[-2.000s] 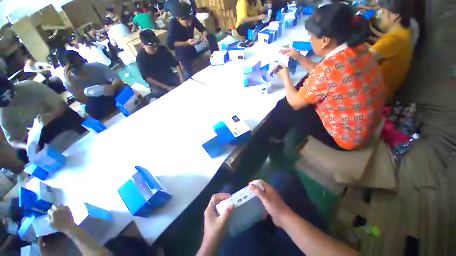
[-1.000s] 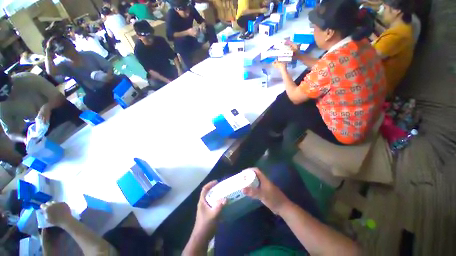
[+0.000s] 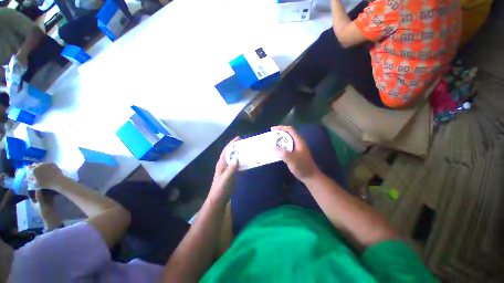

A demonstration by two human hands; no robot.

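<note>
A white, long, round-ended tray (image 3: 255, 151) is held over my lap, its flat face turned up to me. A round patterned mark shows near each end. My left hand (image 3: 229, 160) grips its left end, thumb on the face. My right hand (image 3: 294, 153) grips its right end, thumb near the right mark. Both hands are bare. The underside of the tray is hidden.
An open blue box (image 3: 148, 135) stands on the white table (image 3: 182, 72) ahead left. A blue-and-white box (image 3: 255, 69) stands near the table edge. A person in purple (image 3: 83, 254) sits at left, another in orange (image 3: 409, 50) at upper right. Brown cardboard (image 3: 381, 124) lies right.
The view has tilted down, showing more of my lap and green top. The tray has turned from its dotted side to its flat, marked face. Both hands still hold it.
</note>
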